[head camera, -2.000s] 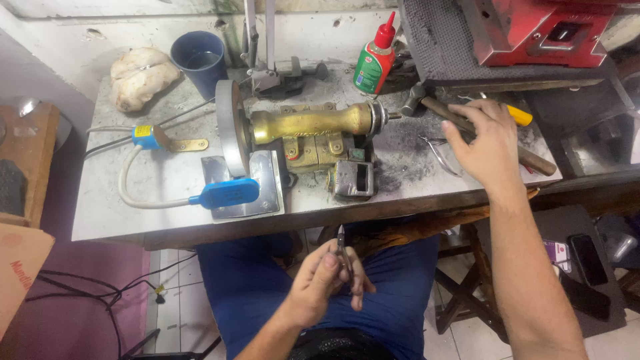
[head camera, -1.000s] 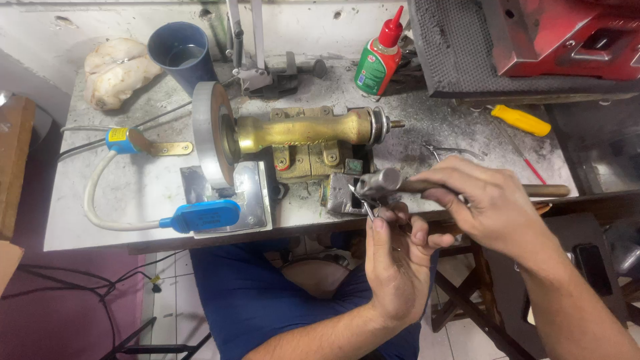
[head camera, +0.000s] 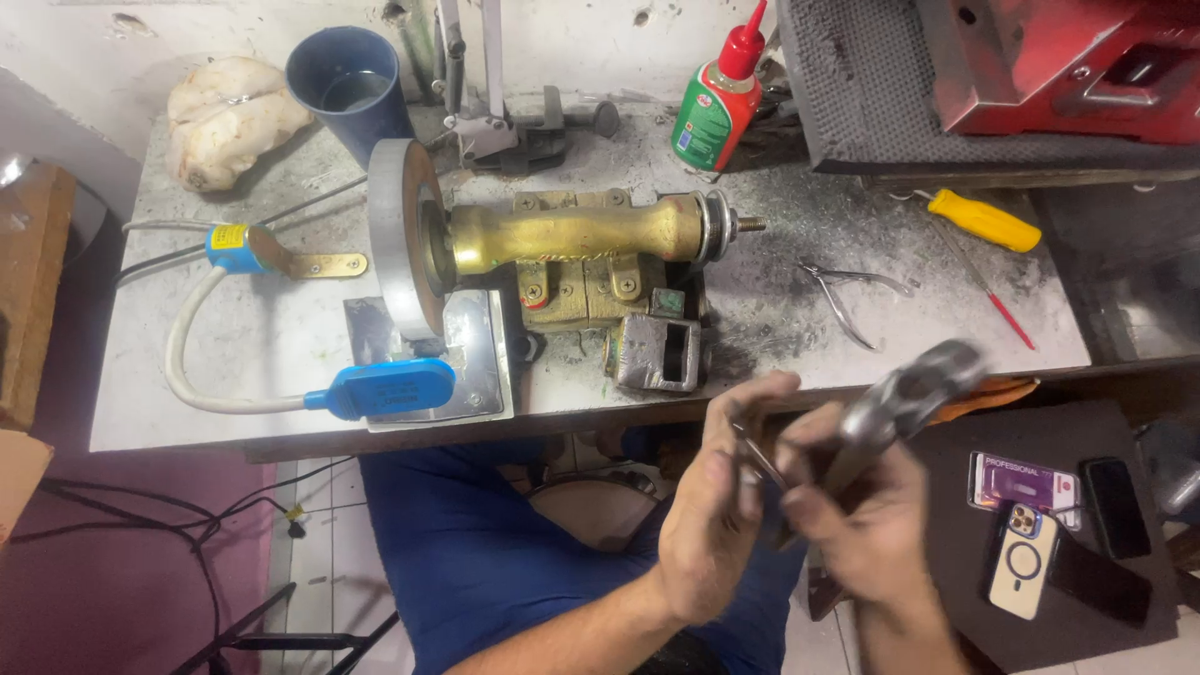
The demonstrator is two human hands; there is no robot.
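My left hand (head camera: 708, 516) grips a small slim metal tool (head camera: 757, 453), likely a nipper, just in front of the bench edge. In my right hand (head camera: 867, 511) is a hammer, its metal head (head camera: 909, 389) blurred and raised; the fingers of this hand also meet the small tool. Above my left hand, a small metal block (head camera: 659, 352) with a slot stands at the bench edge, beside the brass-coloured grinder spindle (head camera: 577, 232) with its grey grinding wheel (head camera: 398, 239). Another metal nipper (head camera: 839, 291) lies open on the bench.
A blue lamp head (head camera: 394, 387) on a bent cable overhangs a metal plate. Behind stand a blue cup (head camera: 347, 89) and a green-red bottle (head camera: 717, 103). A yellow-handled screwdriver (head camera: 989, 220) and a red-tipped rod (head camera: 1012, 322) lie right. Phones (head camera: 1024, 562) rest on a dark surface.
The hammer, lying on the bench two seconds ago, was picked up by my right hand. Since one second ago, its head has moved right, off the metal block, and both hands are lower.
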